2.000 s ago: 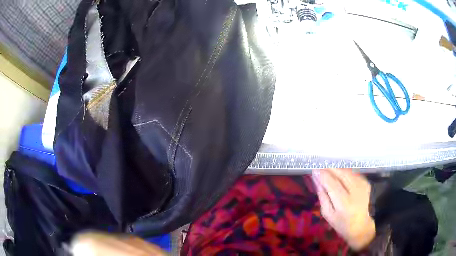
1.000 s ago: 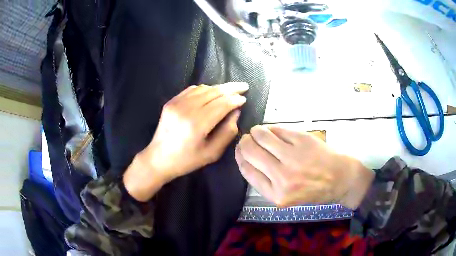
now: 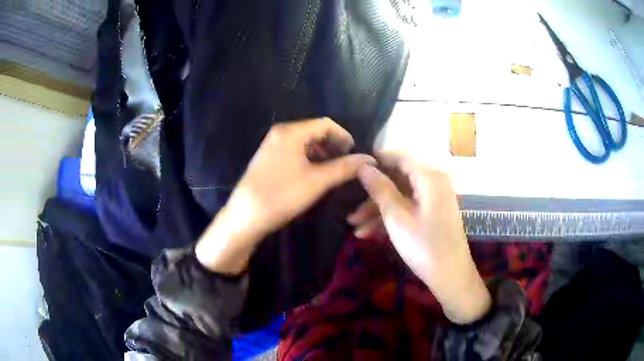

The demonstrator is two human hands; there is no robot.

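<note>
A large dark garment [image 3: 247, 84] with fine diagonal texture and pale stitch lines lies over the left part of the white table and hangs over its front edge. My left hand [image 3: 289, 169] is over the garment, fingers curled, with thumb and fingertips meeting my right hand's fingertips. My right hand [image 3: 416, 211] is at the garment's right edge near the table front, its fingers bent. The fingertips of both hands pinch at the garment's edge; what exactly lies between them is hidden.
Scissors with blue handles [image 3: 593, 116] lie on the white table [image 3: 515, 169] at right. A measuring tape strip [image 3: 537, 223] runs along the front edge. Tan patches [image 3: 462, 135] show on the table. A blue-white knob [image 3: 446, 7] is cut off at the top. More dark cloth [image 3: 92, 282] hangs lower left.
Both hands have drawn back from beside the machine with the garment's edge, and their fingertips have come together. The view has shifted, so most of the machine has left the picture.
</note>
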